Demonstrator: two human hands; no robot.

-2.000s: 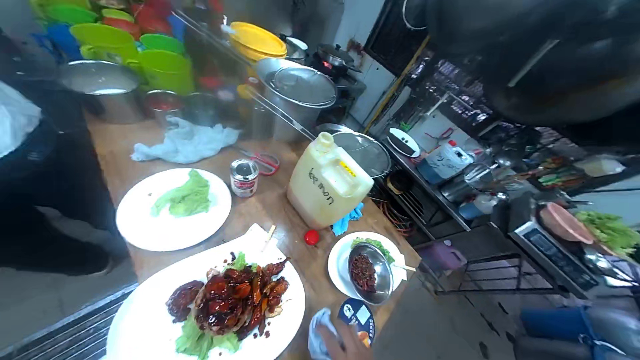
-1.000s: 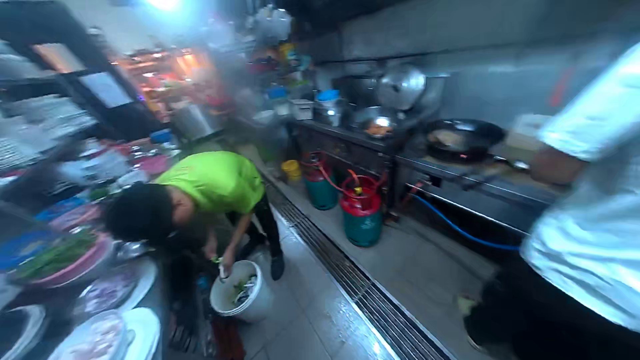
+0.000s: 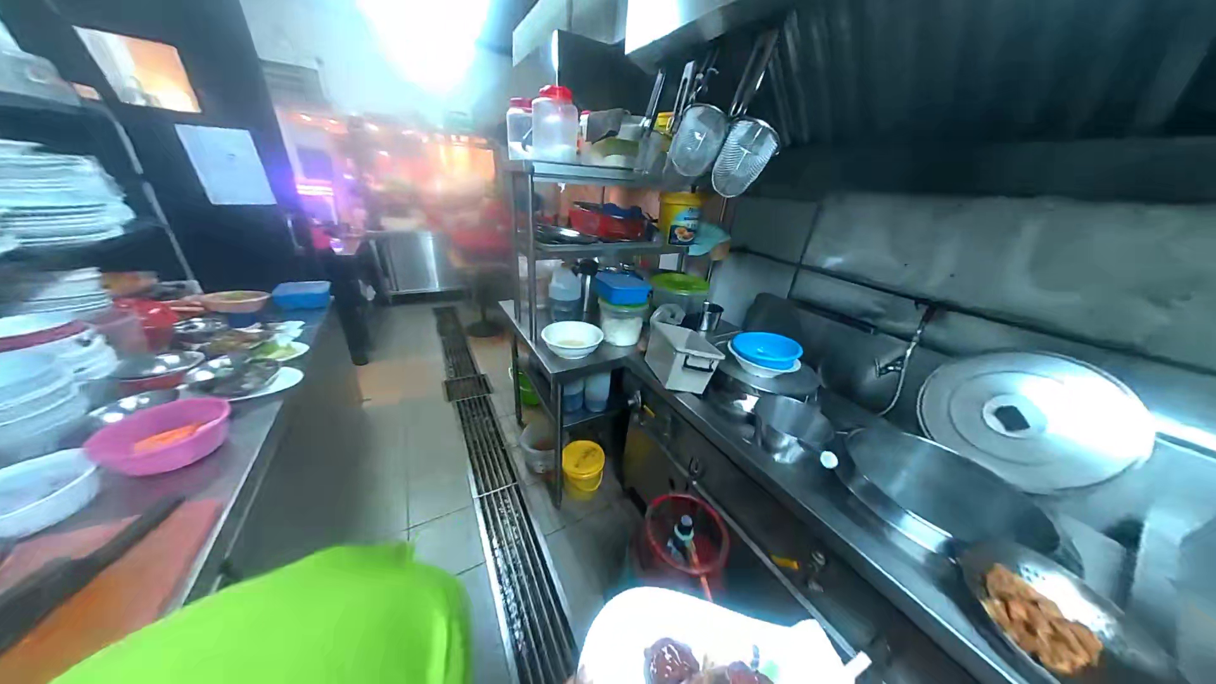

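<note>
A white plate with dark, glossy glazed pieces of food is at the bottom centre, cut off by the frame's edge. At its lower left rim shows a tiny blurred sliver of skin, perhaps my left hand; its grip cannot be made out. My right hand is not visible. A small white handle-like piece sticks out at the plate's right edge. Close by at the lower left is the bright green shirt of another person.
On the left, a steel counter holds a pink basin, bowls and stacked plates. A floor drain grate runs ahead. At right, a stove counter bears a large wok and a pan of browned food. A red-rimmed bucket-like container stands below.
The view has swung from the table with plated food to the kitchen aisle. The person in green, bent over a white bucket one second ago, is now close at the lower left.
</note>
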